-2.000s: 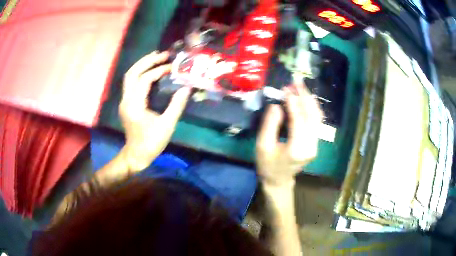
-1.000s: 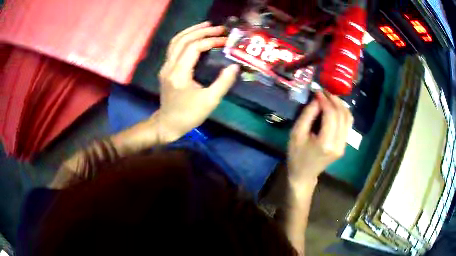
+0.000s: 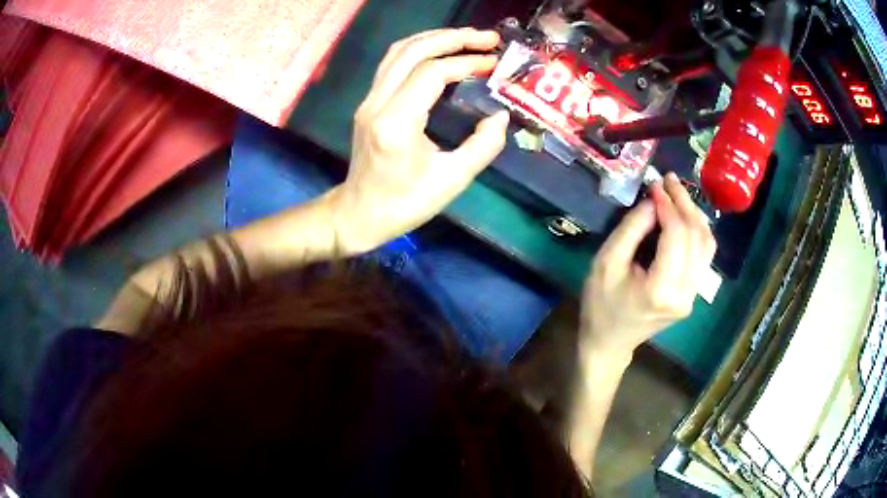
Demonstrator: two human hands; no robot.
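Observation:
An LED display module (image 3: 559, 89) glows red with lit digits in the black test fixture (image 3: 515, 175). The black clamp arm (image 3: 666, 126) reaches over its right part, and the glossy red clamp handle (image 3: 749, 131) stands to the right. My left hand (image 3: 413, 136) is at the module's left end, thumb and fingers apart around the fixture's corner; whether the fingertips grip the module cannot be told. My right hand (image 3: 650, 258) is at the right end, below the handle, with thumb and fingertips close together near a clear guide block (image 3: 620, 185). What they touch is unclear.
Red sheets (image 3: 224, 44) lie at upper left, with folded ones (image 3: 107, 146) hanging below. A panel meter (image 3: 827, 102) with red numbers is at upper right. Cardboard sheets (image 3: 812, 331) are stacked at right. A white strip (image 3: 708, 283) lies beside my right hand on the green mat (image 3: 681, 340).
The view has shifted, so fixture, hands and handle appear further right in the picture. The digits and meter numbers are sharper now. Both hands stay at the two ends of the module.

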